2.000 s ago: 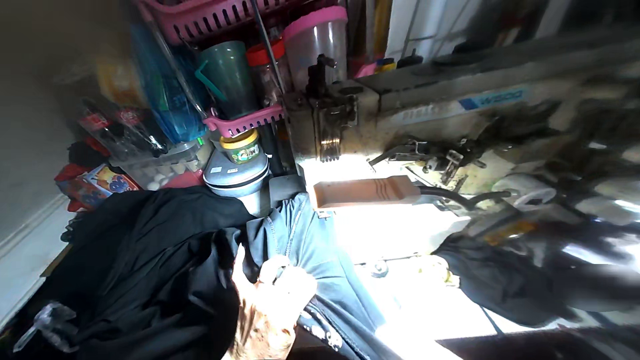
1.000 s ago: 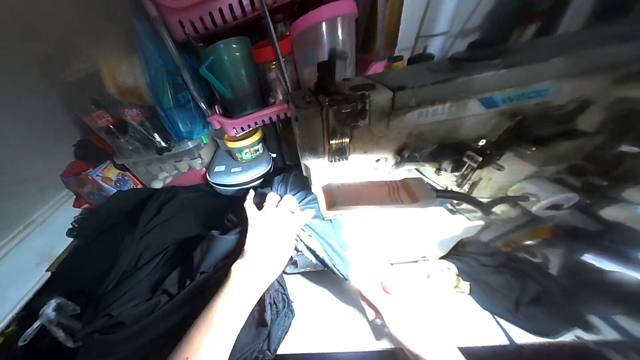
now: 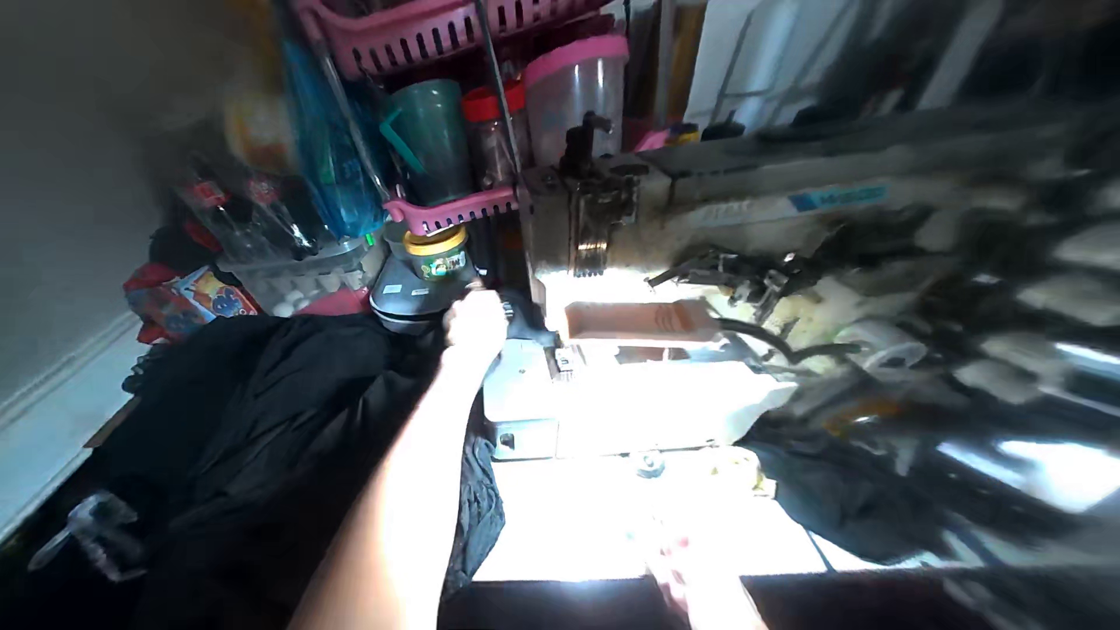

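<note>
My left hand [image 3: 477, 322] reaches forward at the left side of an industrial sewing machine [image 3: 604, 197], on the edge of the black fabric [image 3: 289, 376]. Its fingers look curled, but blur hides whether they grip the cloth. My right hand [image 3: 678, 556] is low, over the front edge of the brightly lit white table [image 3: 560, 525]; glare washes out its fingers. The machine's metal bed [image 3: 521, 385] lies bare between the hands, with a lamp-like box [image 3: 643, 321] above it. Black fabric drapes down left of the bed.
A yellow-lidded jar [image 3: 437, 252] stands on a dark rounded case [image 3: 407, 293] behind my left hand. Pink baskets [image 3: 455, 210] hold a green pitcher [image 3: 429, 140] and jars. Bottles [image 3: 271, 210] stand at the left. Dark cloth [image 3: 849, 490] lies right of the bed.
The fabric has come off the machine bed, which now shows. My left hand has moved forward from its place low on the cloth. My right hand, at the bed's front a second ago, is nearer the table edge.
</note>
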